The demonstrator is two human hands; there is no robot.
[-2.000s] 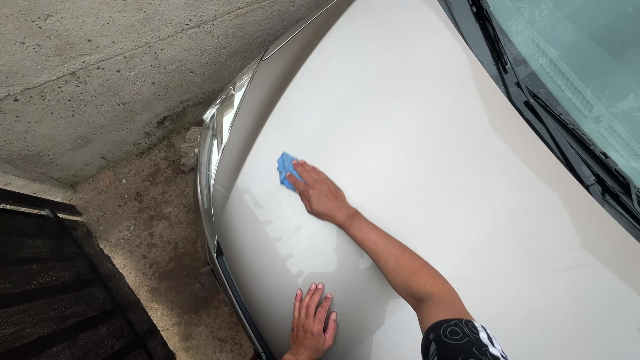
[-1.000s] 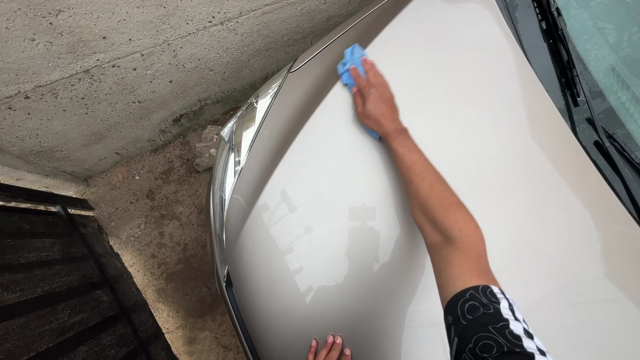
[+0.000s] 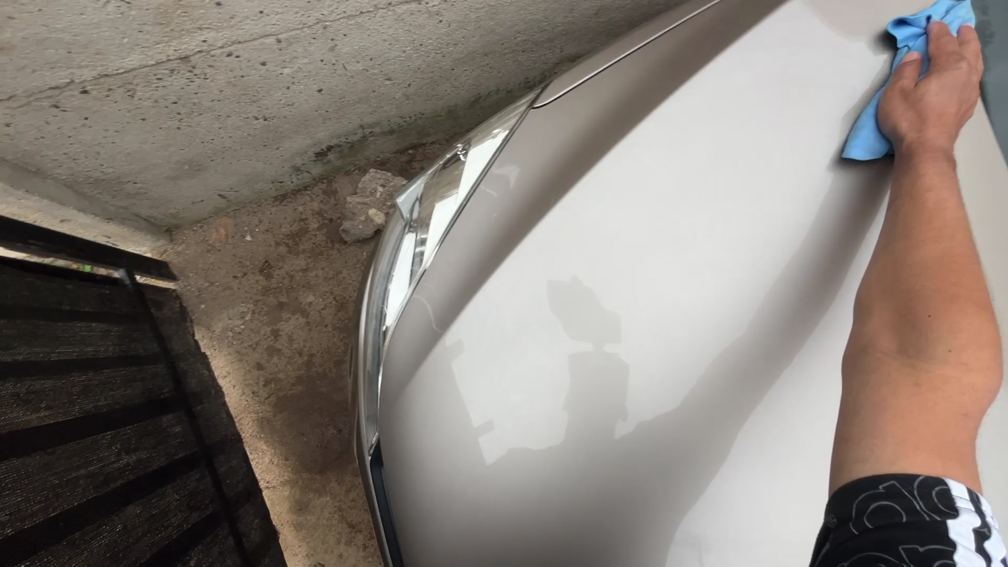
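My right hand (image 3: 933, 94) presses a blue cloth (image 3: 870, 130) onto the car's hood (image 3: 669, 236) near the upper right corner of the view. Some of the cloth sticks out beyond the fingertips and below the thumb side. The arm reaches up along the right edge in a dark patterned sleeve. The hood is a glossy silver-beige and carries reflections, among them the arm's. My left hand is out of the frame.
The car's headlight (image 3: 441, 197) borders the hood's left side. Beyond it stand a rough concrete wall (image 3: 276, 87) and a dark slatted gate (image 3: 94, 394). A rock (image 3: 370, 205) lies on the dirt ground (image 3: 291, 331) beside the bumper.
My right hand has moved with the cloth from the hood's front part up, then right across the hood. My left hand, on the hood in the earlier frames, has left the view.
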